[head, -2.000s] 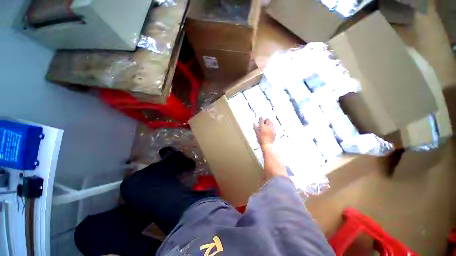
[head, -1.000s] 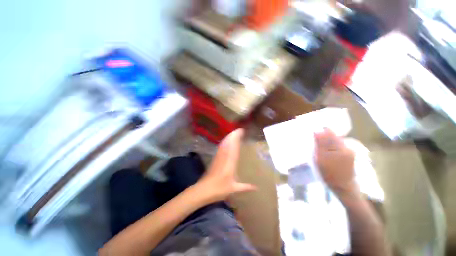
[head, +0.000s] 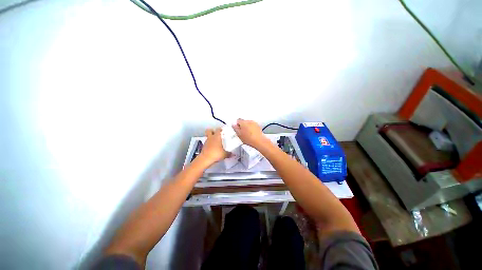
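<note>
My left hand (head: 214,147) and my right hand (head: 250,133) hold a white product box (head: 231,138) between them, above the sealer worktable (head: 214,167). Other white product boxes (head: 250,156) stand on the worktable just below and beside it, partly hidden by my hands. The silver sealing arm (head: 238,176) lies across the front of the sealer, with the brown sealing strip (head: 238,189) in front of it. Whether the held box has film around it cannot be told.
The blue sealer power unit (head: 323,153) is at the sealer's right end. The shrink tunnel (head: 391,158) with orange hood is further right, a white box (head: 442,140) on its conveyor. A wooden bench (head: 394,224) is below it. Cables run along the wall.
The view has swung from the open shipping carton to the sealer. My left hand was empty and apart; both hands are now together on a white box over the worktable.
</note>
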